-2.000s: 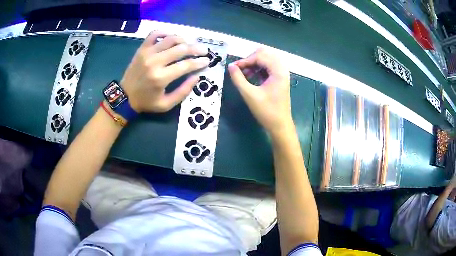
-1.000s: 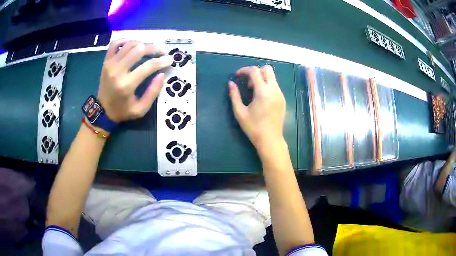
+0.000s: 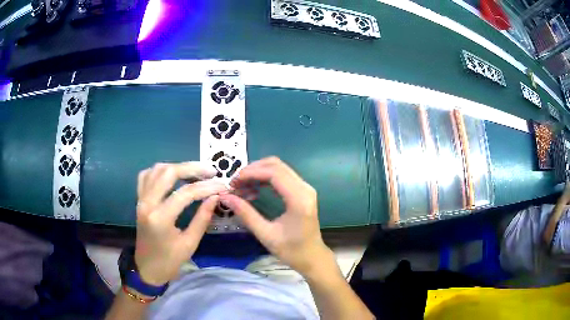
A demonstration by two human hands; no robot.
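Observation:
A white metal plate (image 3: 235, 140) with several round black fan-like openings lies upright in front of me on the green bench. My left hand (image 3: 177, 215) and my right hand (image 3: 279, 209) meet over its near end. Their fingertips pinch together above the lowest opening, which they partly cover. A tiny thin piece seems to be between the fingertips, too small and blurred to name. Thin wire rings (image 3: 305, 120) lie on the green surface right of the plate's far end.
A similar plate (image 3: 77, 150) lies at the far left. A clear plastic tray (image 3: 409, 162) with copper-orange strips is at right. More plates (image 3: 325, 22) are on the green conveyor beyond the white edge strip. A dark tray of orange-copper pieces (image 3: 543, 147) and a person's arm (image 3: 558, 219) are far right.
Both hands have moved from the plate's far end and its right side to its near end, where the fingertips now meet. The wire rings have come into view.

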